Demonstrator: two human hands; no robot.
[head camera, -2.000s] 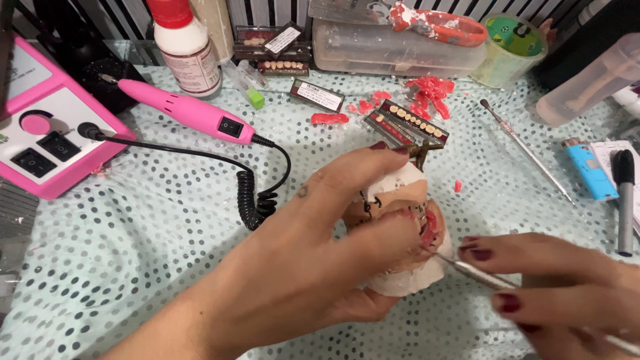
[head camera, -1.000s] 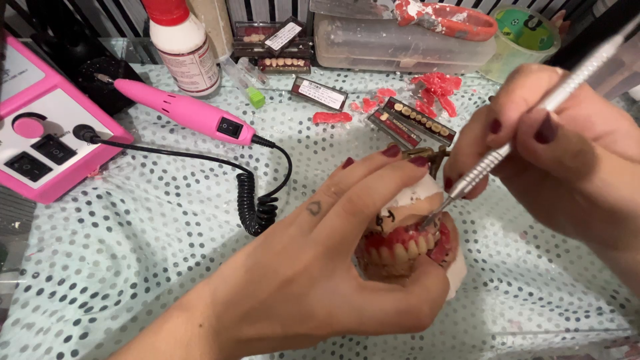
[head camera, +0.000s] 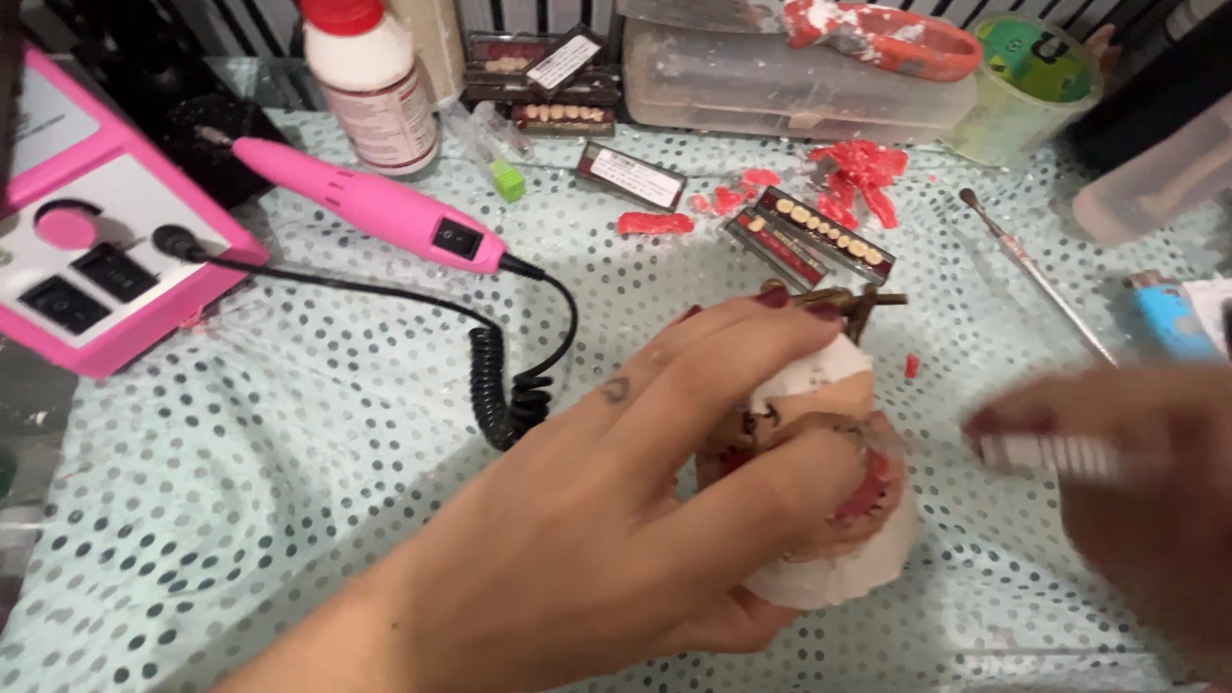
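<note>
My left hand (head camera: 664, 481) is closed around a dental plaster model (head camera: 837, 568) mounted on a brass articulator (head camera: 847, 300). Its fingers cover most of the model; red wax (head camera: 866, 491) shows beside the index finger, and the teeth are largely hidden. To the right, my right hand (head camera: 1116, 472) is blurred and stands apart from the model, with a ridged metal tool handle (head camera: 1049, 452) held in its fingers; the tool's tip cannot be made out.
Behind the model lie artificial tooth cards (head camera: 828, 236) and red wax scraps (head camera: 861, 178). A wax carver (head camera: 1039, 274) rests at right, near a blue lighter (head camera: 1174, 318). A pink handpiece (head camera: 371, 207) with coiled cord and its control box (head camera: 125, 212) occupy the left. A white bottle (head camera: 371, 96) stands behind.
My right hand, which held the tool's tip against the model one second ago, has moved away to the right and lower. My left index finger now covers the front teeth seen then.
</note>
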